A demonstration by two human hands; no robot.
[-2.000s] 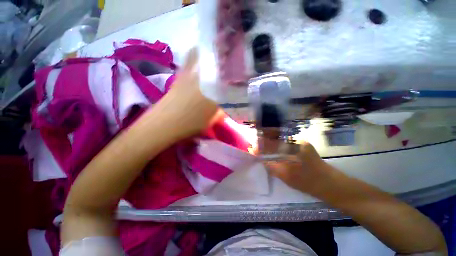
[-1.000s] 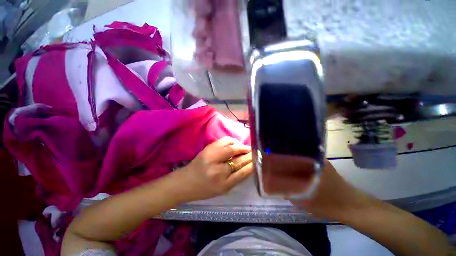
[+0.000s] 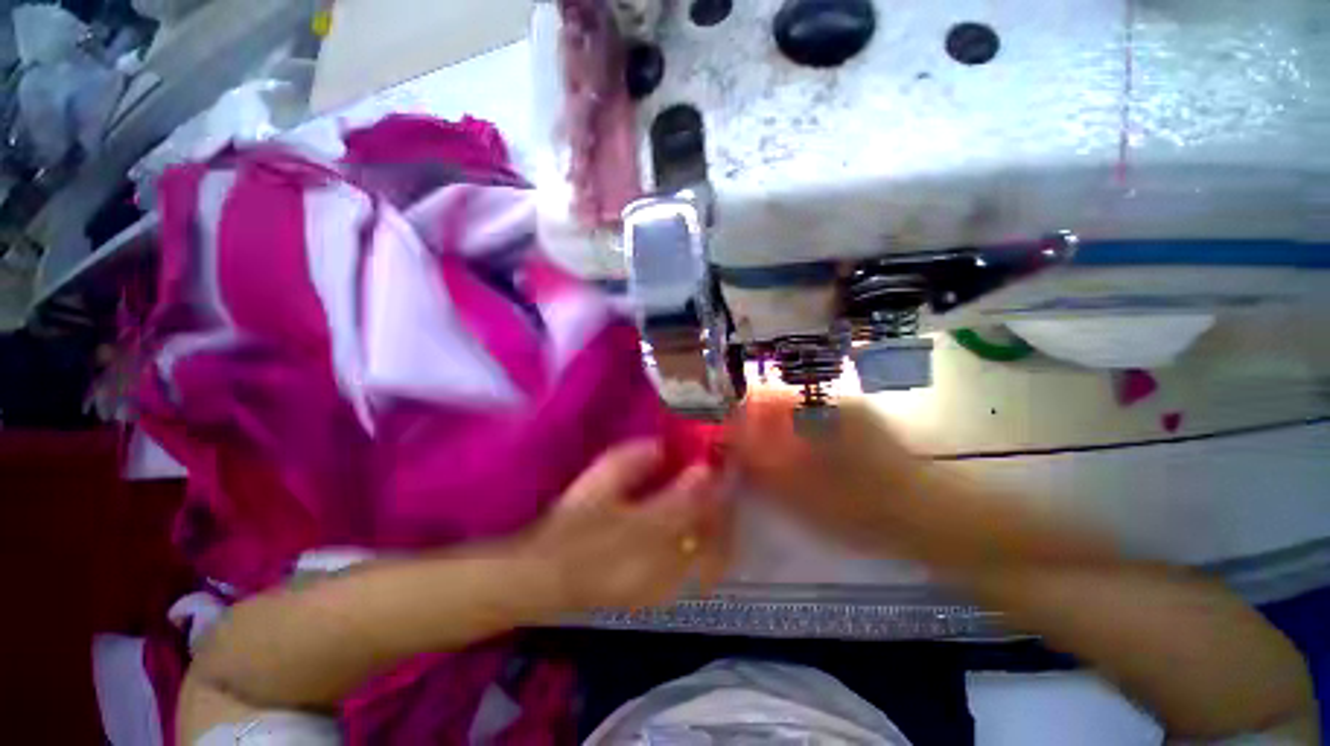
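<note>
A magenta and pale lilac garment piece point(image 3: 438, 452) lies heaped left of the sewing machine head point(image 3: 934, 131), its right end reaching my fingers. My left hand point(image 3: 642, 517), with a ring, is blurred and grips the fabric's edge just below the chrome guard point(image 3: 674, 299). My right hand point(image 3: 831, 474) is blurred, close to my left hand at the same edge, in front of the spring and discs of the thread tension assembly point(image 3: 811, 364). Its fingertips and what they touch cannot be made out. The needle and presser foot are hidden.
A dusty pink cloth strip point(image 3: 595, 117) hangs on the machine head. A white round item with a green ring point(image 3: 1109, 340) lies under the arm, with magenta scraps point(image 3: 1135, 386) beside it. A grey ruler-like edge point(image 3: 788, 618) runs along the front; more fabric hangs below it.
The chrome guard looks smaller and further left than a second ago, as the view has shifted. Both hands have moved closer together below it, and the fabric heap has shifted and refolded.
</note>
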